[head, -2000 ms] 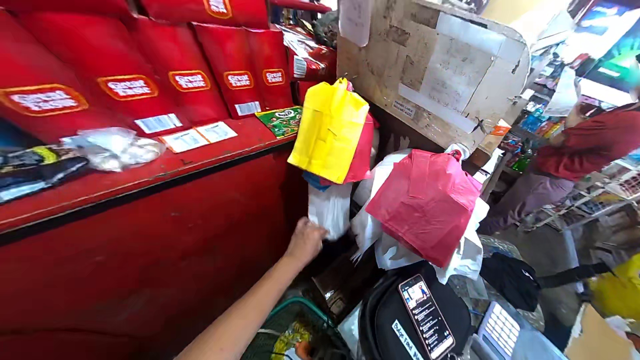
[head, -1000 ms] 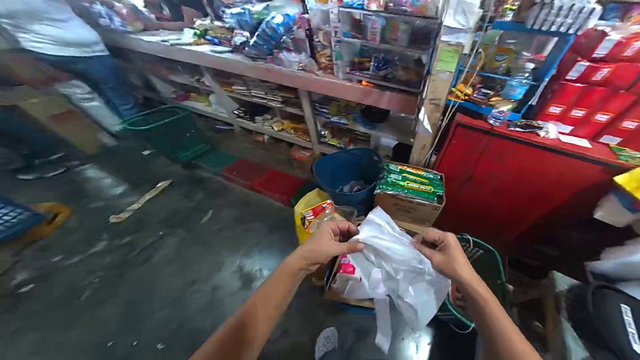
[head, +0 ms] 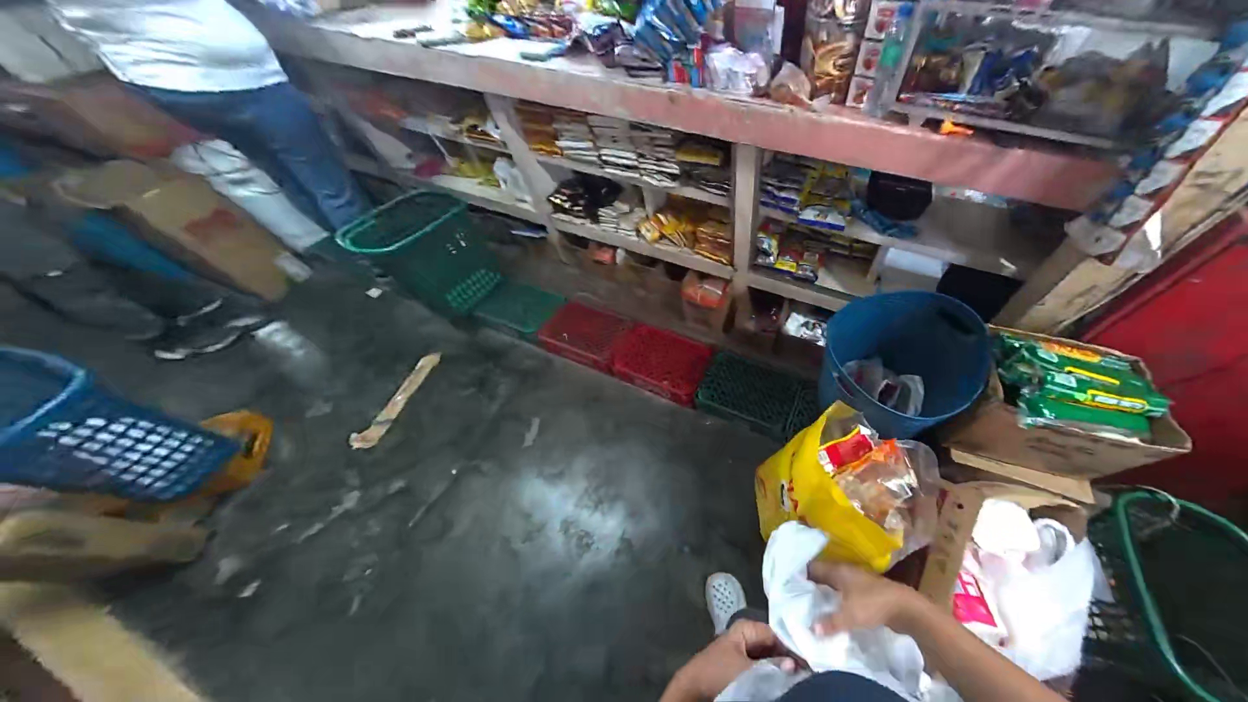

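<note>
A white plastic bag (head: 795, 575) is crumpled between my hands at the lower right of the head view. My right hand (head: 858, 597) is on its upper part, with the thumb and fingers around the plastic. Lower and to the left, my left hand (head: 741, 648) pinches the bag's lower edge. Just beyond them stands a yellow bag (head: 790, 487) with clear-wrapped packs inside. To the right of my right hand, a cardboard box (head: 951, 536) holds white plastic bags (head: 1053, 604) and a pink-and-white pack.
Behind are a blue bin (head: 907, 361), a carton of green packs (head: 1087, 400) and a green basket (head: 1136, 546). Baskets (head: 663, 366) line the foot of a shelved counter (head: 682, 107). A blue basket (head: 127, 429) lies left. A person (head: 224, 97) stands at upper left, beside cartons.
My left hand has gone from hanging white bags by the red counter to a white bag now in both hands. The bag is lower than a second ago. The view has swung left.
</note>
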